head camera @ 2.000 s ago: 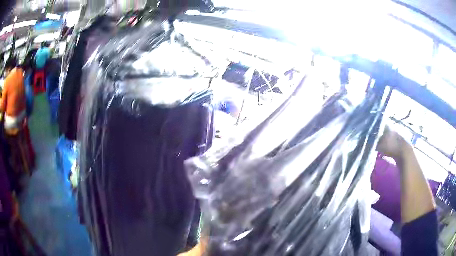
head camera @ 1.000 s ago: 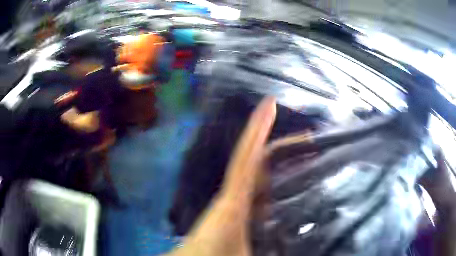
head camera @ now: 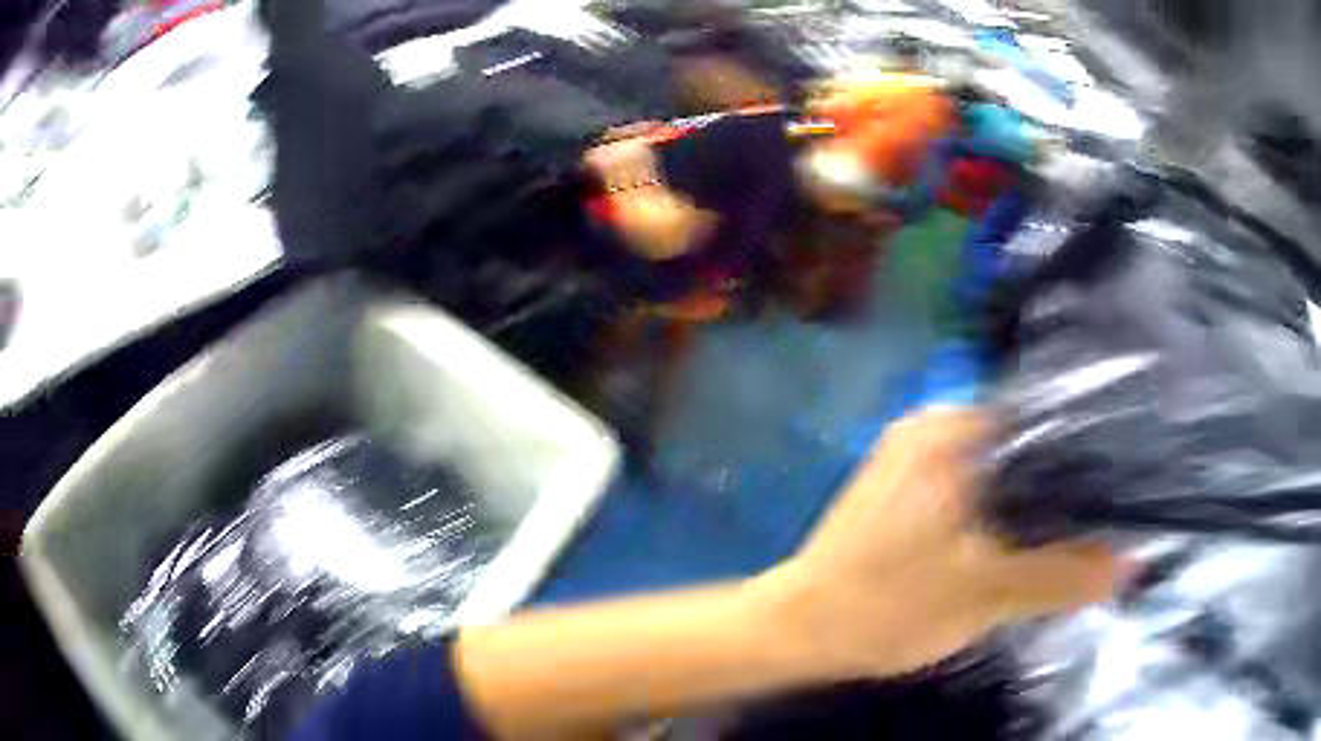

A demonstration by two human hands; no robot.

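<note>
The frame is blurred. My left hand (head camera: 898,565) reaches in from the bottom left in a navy sleeve. It is closed around the edge of dark garments in shiny clear film (head camera: 1159,420) at the right; its fingertips are partly hidden by the cloth. My right hand is out of the picture. An off-white tub (head camera: 471,405) stands at the lower left, with more bagged dark garments (head camera: 312,550) lying inside it.
A white worktable (head camera: 131,217) is at the upper left beside a dark post (head camera: 319,130). A seated person in dark clothes (head camera: 724,188) and one in orange (head camera: 884,130) are beyond the tub. Blue floor (head camera: 753,391) runs between tub and garments.
The view has swung left, so the tub and worktable have come in and the bagged garments have shifted right. My left hand has gone from outstretched to closed on them. My right arm has left view.
</note>
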